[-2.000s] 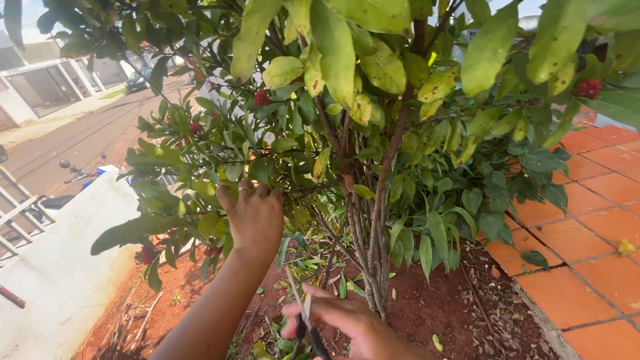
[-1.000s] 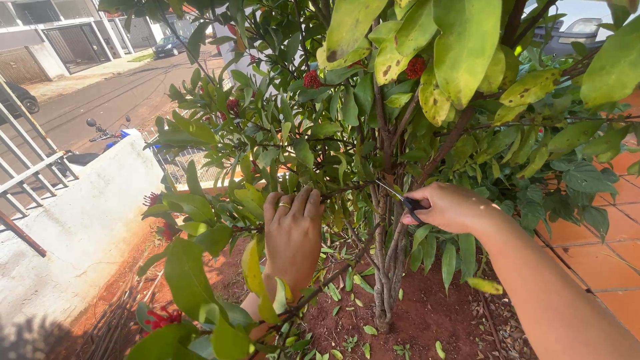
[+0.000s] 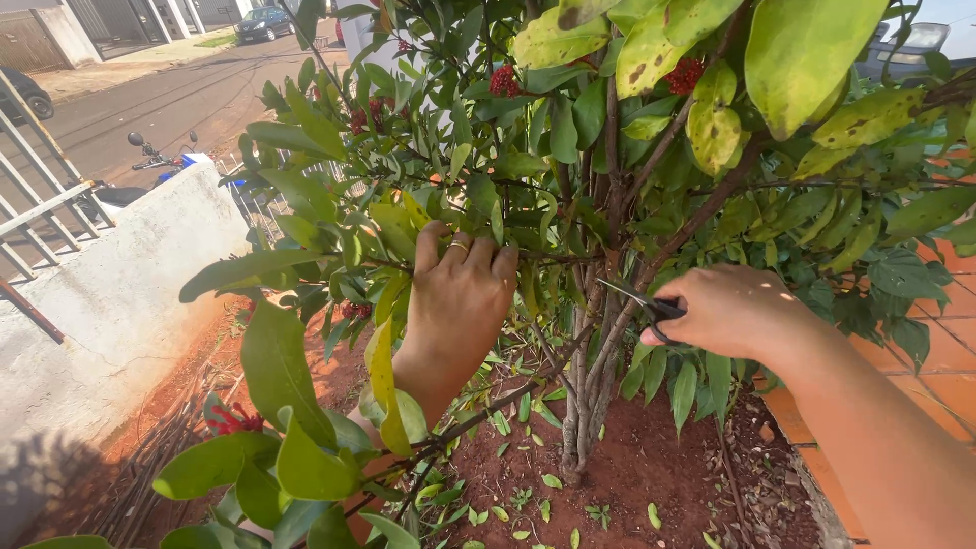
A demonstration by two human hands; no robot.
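Observation:
My left hand (image 3: 461, 297), with a ring on one finger, is closed around a thin leafy branch (image 3: 560, 258) of a shrub, left of its stems. My right hand (image 3: 724, 313) grips black-handled scissors (image 3: 662, 309) by their finger loops. The metal blades point up and left, in front of the shrub's woody stems (image 3: 591, 366), just below and right of the held branch. Whether the blades touch a stem, I cannot tell. Yellow-green spotted leaves (image 3: 644, 61) and red flower clusters (image 3: 504, 81) hang above both hands. Leaves and the branch partly hide my left forearm.
A lower leafy branch (image 3: 488, 412) crosses in front of my left forearm. Fallen leaves lie on red soil (image 3: 633, 488). Dry sticks (image 3: 145, 465) lie beside a white wall (image 3: 114, 335) with a metal railing. Orange tiles (image 3: 945, 335) border the bed at right. A motorcycle (image 3: 126, 194) stands beyond the wall.
Two seconds ago my right hand and the scissors were low, at the bottom of the view; they have since moved up to the stems at right. My left hand stays up among the branches. The view has shifted.

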